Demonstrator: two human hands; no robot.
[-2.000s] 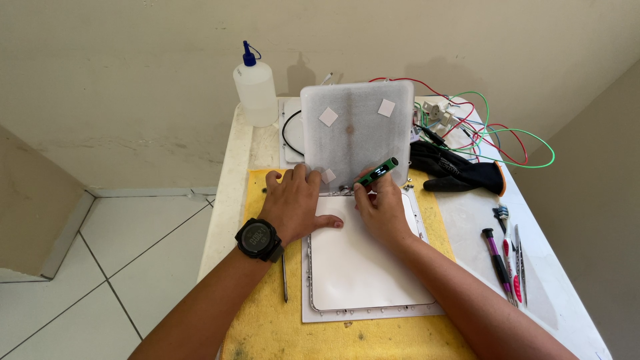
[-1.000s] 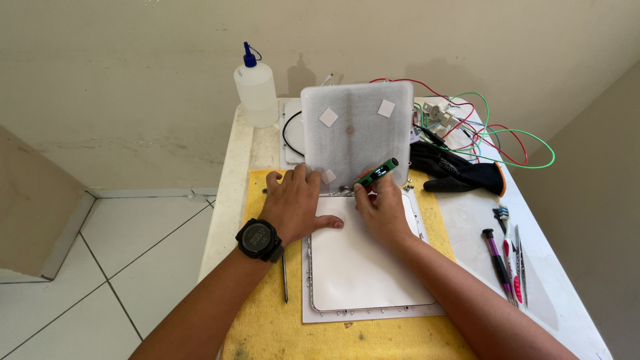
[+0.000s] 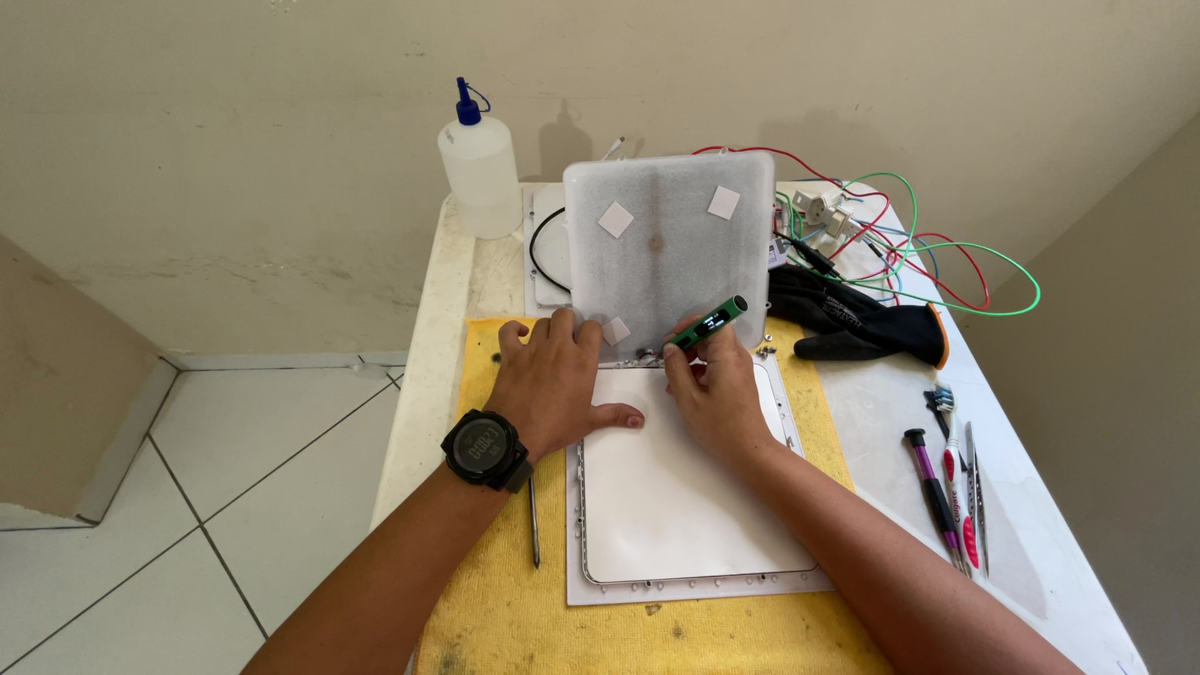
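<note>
My right hand (image 3: 708, 384) holds a green pen-shaped electric screwdriver (image 3: 710, 322) with a small lit display, its working end at the hinge-side edge between two panels. Palm down, my left hand (image 3: 553, 380) rests on the left edge, its thumb over the white flat panel (image 3: 684, 497) and its fingers near the foot of the upright translucent plastic cover (image 3: 689, 244). That cover carries several whitish square pads. The white panel lies on a light frame with small holes along its border. The screwdriver's tip is hidden by my fingers.
A yellow cloth (image 3: 562, 628) lies under the panel, with a thin metal rod (image 3: 534, 525) at left. A squeeze bottle (image 3: 481, 178) stands behind. At right are tangled wires (image 3: 900, 244), a black glove (image 3: 862, 323), a purple-black screwdriver (image 3: 933, 492), a toothbrush (image 3: 952, 469), tweezers (image 3: 975, 497) and small screws (image 3: 766, 352).
</note>
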